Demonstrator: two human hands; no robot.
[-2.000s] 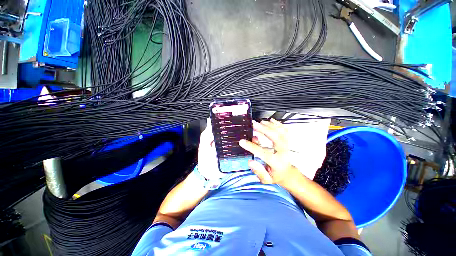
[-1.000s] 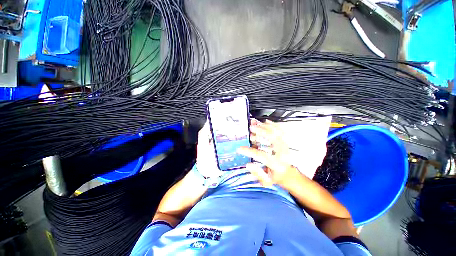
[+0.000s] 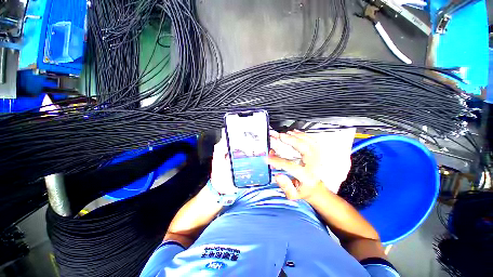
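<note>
A smartphone [image 3: 247,149] with a lit, mostly white and blue screen is upright in front of my body, above the lap. My left hand [image 3: 220,167] holds it from its left side and from behind. My right hand [image 3: 300,165] is at the phone's right edge with fingers apart and holds nothing; its index fingertip is over the right edge of the screen. A wide bundle of black cables [image 3: 346,89] lies across the bench just beyond the phone, with silvery ends at the right.
A pale cloth [image 3: 338,149] lies by my right hand. A blue bucket [image 3: 408,189] with short black pieces is at the right. Pliers with pale handles [image 3: 393,42] and a silvery bar [image 3: 405,15] lie at the back right. Coiled cables [image 3: 124,238] hang at the left.
The screen went from a dark list to a bright white and blue picture. The phone has shifted only slightly. My right index finger has stayed near the screen's right side.
</note>
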